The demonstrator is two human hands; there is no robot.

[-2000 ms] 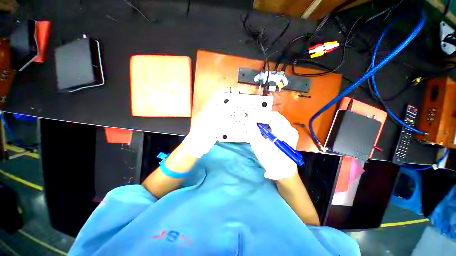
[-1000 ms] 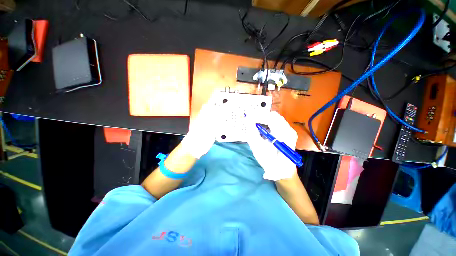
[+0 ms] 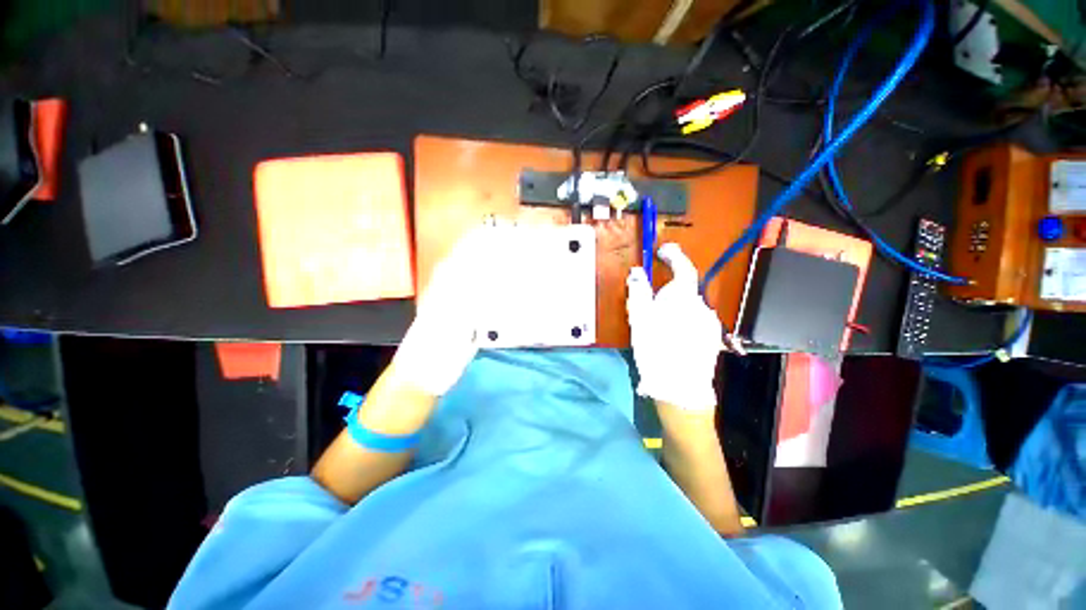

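Observation:
The set-top box [image 3: 542,292] lies pale underside up over the orange mat [image 3: 738,197], with dark round feet showing at its corners. My white-gloved left hand [image 3: 447,312] is shut on its left side. My white-gloved right hand [image 3: 676,340] is to the right of the box, with thumb and forefinger apart. The blue pen [image 3: 648,236] points away from me over the mat, its near end close to these fingertips; any light contact is unclear. The connector block [image 3: 605,191] sits on a dark bar beyond the box.
An orange pad [image 3: 334,229] and a black box [image 3: 129,200] are left. Another black box [image 3: 800,298] lies on a pad at right, near the remote control [image 3: 922,290], switch box [image 3: 1000,226] and looping blue cable [image 3: 875,101]. Red, yellow and white plugs [image 3: 711,111] lie behind.
My right hand has moved off the box to the right. The pen now points away from me near the connector block. The view has shifted, and my left hand still holds the box.

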